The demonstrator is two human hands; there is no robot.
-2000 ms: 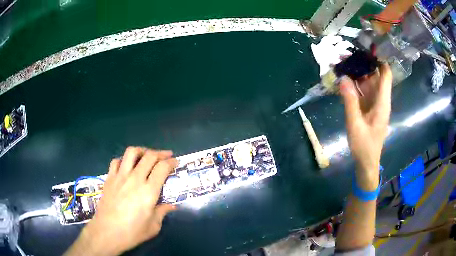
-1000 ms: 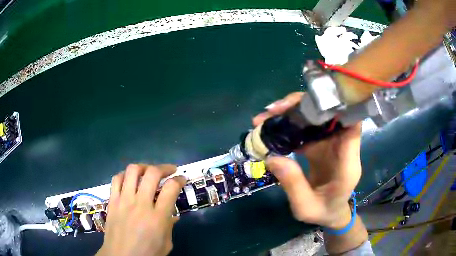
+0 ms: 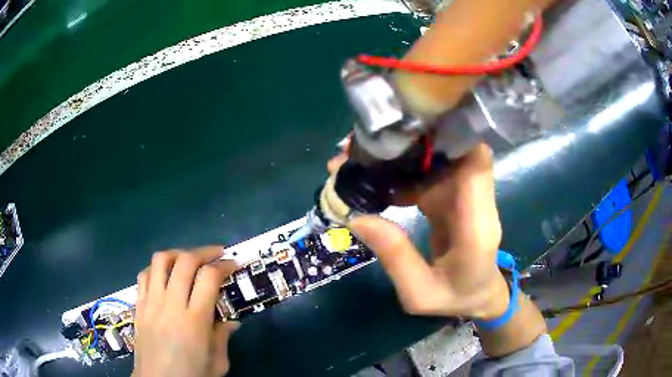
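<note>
The power strip half-assembly (image 3: 254,283) lies slanted on the dark green bench, its open side with circuit parts up. My left hand (image 3: 180,309) grips across its left-middle part, fingers over the far edge and thumb at the near edge. My right hand (image 3: 442,250) is closed round the glue dispensing gun (image 3: 361,184), with a blue band on the wrist. The pale dispensing nozzle (image 3: 303,230) points down at the parts beside the yellow block (image 3: 337,239). Blue and yellow lead wires (image 3: 99,313) loop at the left end. My right hand and the gun cover the strip's right end.
An orange-brown hose (image 3: 460,51) with a red wire runs up from the gun. The white power cord (image 3: 55,356) leaves the strip at lower left. Part of another strip (image 3: 10,235) shows at the left edge. A worn whitish edge strip (image 3: 199,51) borders the green belt.
My right hand first took hold of the gun and brought it to the strip. Since then gun and nozzle have shifted left in view. The strip is tilted differently, with my left hand still on it.
</note>
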